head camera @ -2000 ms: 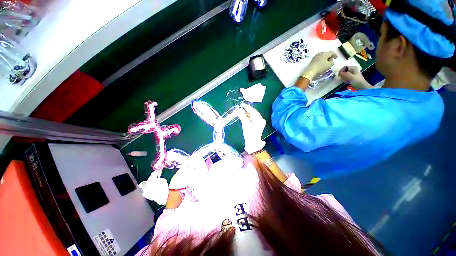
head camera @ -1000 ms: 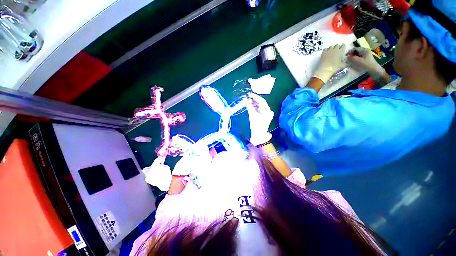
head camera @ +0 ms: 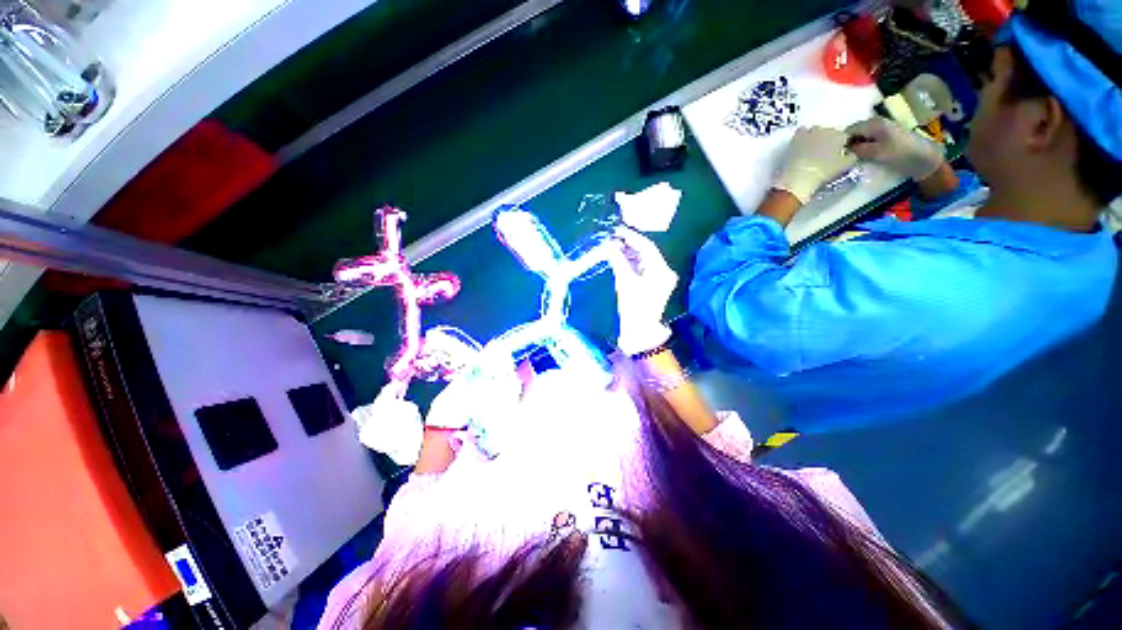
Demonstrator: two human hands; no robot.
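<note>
A large balloon-dog lamp glows blue-white in front of me; its near part is lost in glare against my chest. My right hand, in a white glove, is shut on one of its segments at the right. A second lamp, glowing pink, lies to the left over the green bench. My left hand, in a white glove, is at the pink lamp's near end; glare hides whether its fingers grip it. A crumpled white cloth and clear film lie beyond my right hand.
A grey-white equipment box stands left, beside an orange-red panel. A dark-ended reel sits by the white board with small metallic parts. A blue-gowned coworker works at right. Clear lamps stand on the upper-left shelf.
The view has shifted, so the bench things sit slightly lower left to right. The coworker's hands have moved over the board. My hands hold nearly the same places at the lamps.
</note>
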